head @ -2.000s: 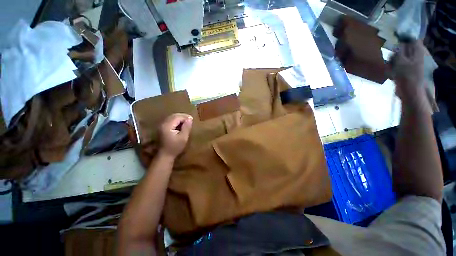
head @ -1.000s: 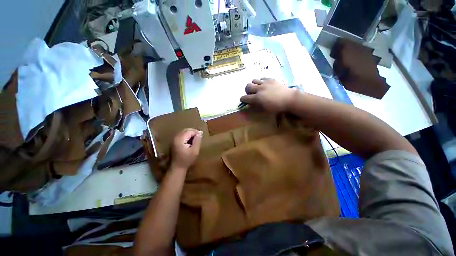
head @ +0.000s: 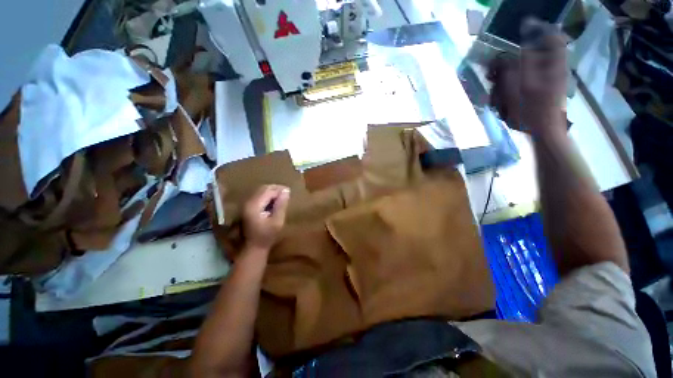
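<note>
A tan-brown garment panel (head: 420,236) covers the table edge and my lap. A small reddish-brown piece (head: 333,174) lies in the notch at its upper edge, with a dark tab (head: 440,158) to the right. My left hand (head: 266,214) rests on the panel's left part, fingers curled; whether it pinches cloth is hidden. My right hand (head: 542,77) is raised at the upper right, blurred, over the stack of reddish-brown pieces (head: 504,92), and partly covers it. Whether it holds anything cannot be told.
The white sewing machine head (head: 284,44) with its yellow clamp frame (head: 330,81) stands behind the panel, over a flat white sheet (head: 310,129). A heap of brown panels (head: 159,148) with white cloth (head: 74,111) lies left. A screen (head: 525,18) and blue plastic (head: 520,258) are at right.
My right hand went from the stack to the panel's upper edge, then back to the stack, uncovering the notch and dark tab. My left hand stays on the panel.
</note>
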